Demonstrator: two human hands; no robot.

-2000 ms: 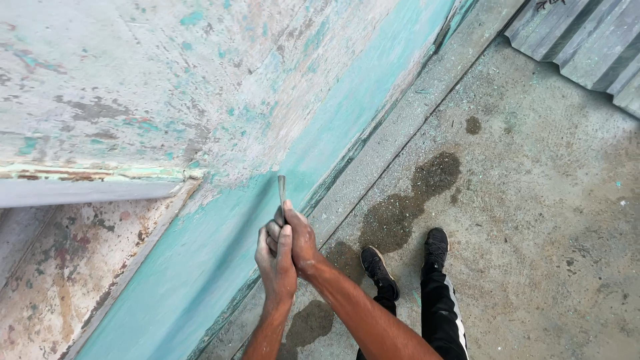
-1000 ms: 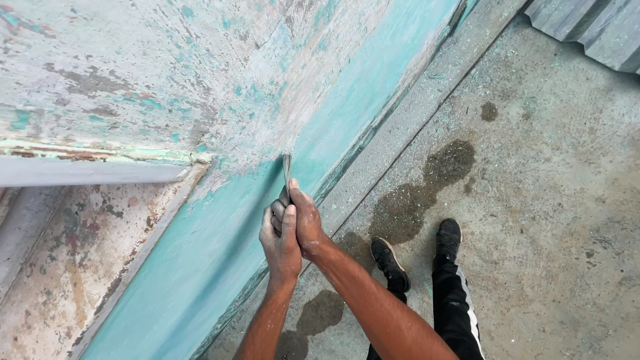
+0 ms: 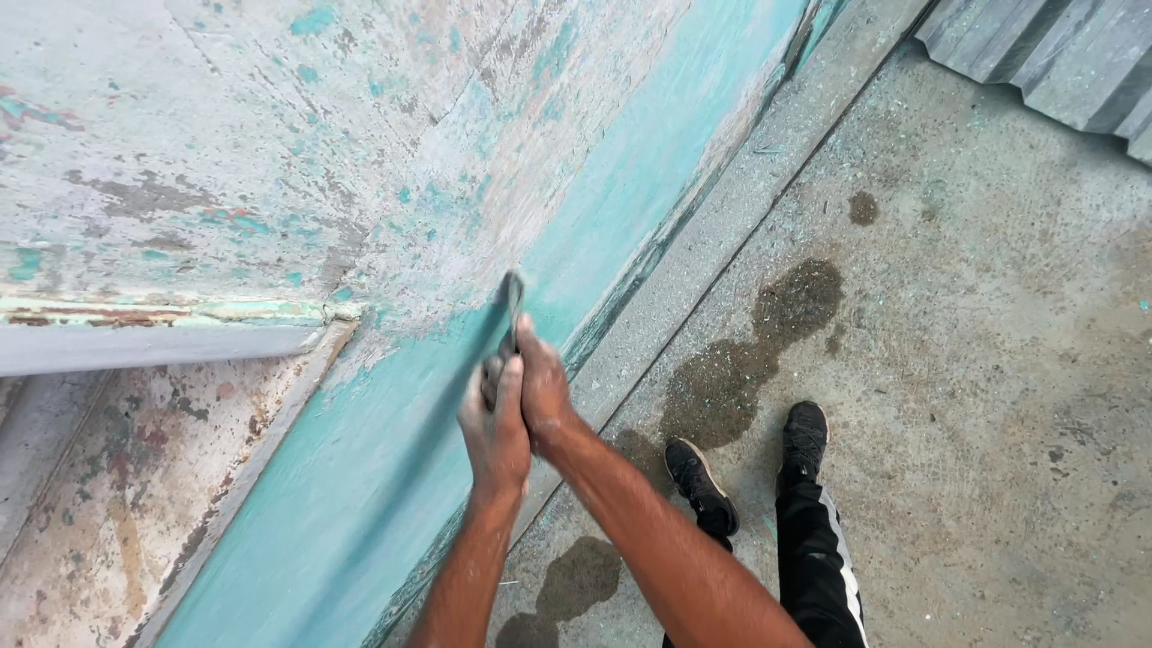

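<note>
Both my hands are wrapped around one narrow metal scraping tool, whose tip meets the wall where turquoise paint borders a scraped, whitish area. My left hand is at the lower left, its fingers closed about the tool's lower part. My right hand grips it just beside and a little higher, the two hands touching. Pale dust coats the fingers. The handle is mostly hidden inside my hands, and the exact kind of blade cannot be told.
A ledge and a recess with peeling paint lie at left. A concrete strip with paint flakes runs along the wall's foot. Corrugated metal sheet is at upper right. My shoes stand on the concrete floor near damp patches.
Both hands stay closed around the tool, its tip still at the paint's edge. Any small shift along the wall is hard to separate from a slight move of the view.
</note>
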